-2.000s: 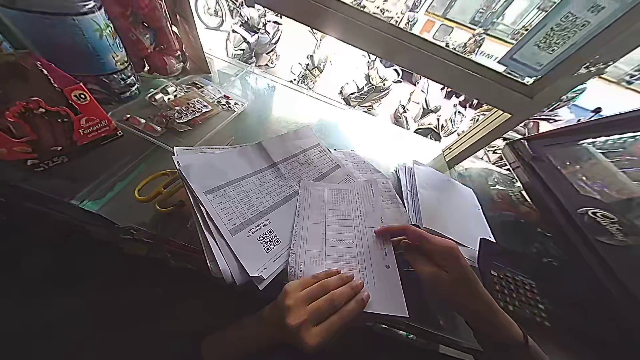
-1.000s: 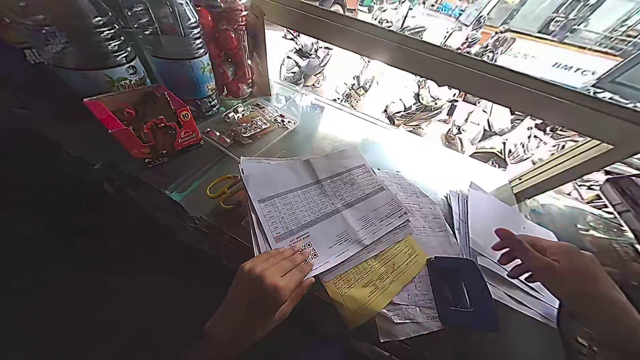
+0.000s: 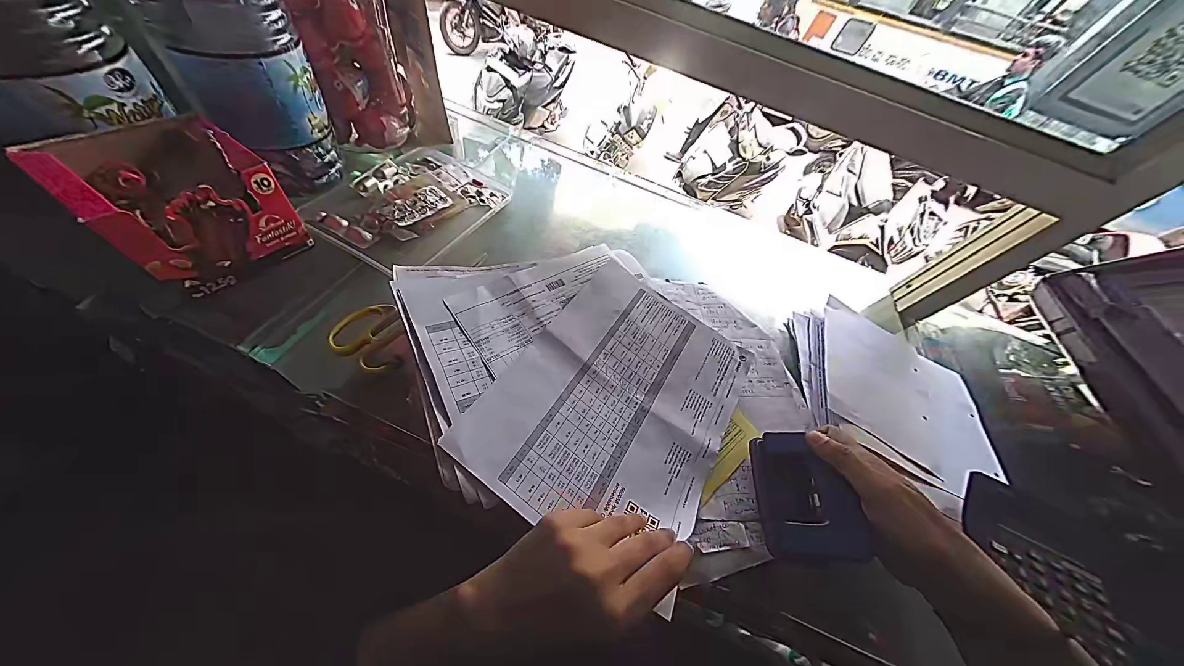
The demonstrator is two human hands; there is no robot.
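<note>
A stack of printed sheets [image 3: 564, 370] lies fanned out on the glass counter. My left hand [image 3: 601, 564] rests on the lower edge of the top sheet, over part of its printed code; whether it pinches the sheet I cannot tell. My right hand [image 3: 879, 490] is at the right side of a dark blue ink pad case [image 3: 800, 499], its thumb on the top corner and its other fingers hidden. The case lies partly over handwritten papers [image 3: 758, 370] and beside a yellow sheet [image 3: 733, 453]. To its upper right is a second pile of white paper [image 3: 897, 388].
Yellow-handled scissors [image 3: 363, 338] lie left of the sheets. A red snack box [image 3: 162, 203], plastic jars [image 3: 245, 83] and a tray of small packets [image 3: 416, 199] stand at the upper left. A calculator [image 3: 1054, 573] is at the lower right. The window frame [image 3: 832, 102] borders the far side.
My right hand has come from above the right-hand pile to the dark blue case. The top sheet now lies at a different angle and covers more of the yellow sheet.
</note>
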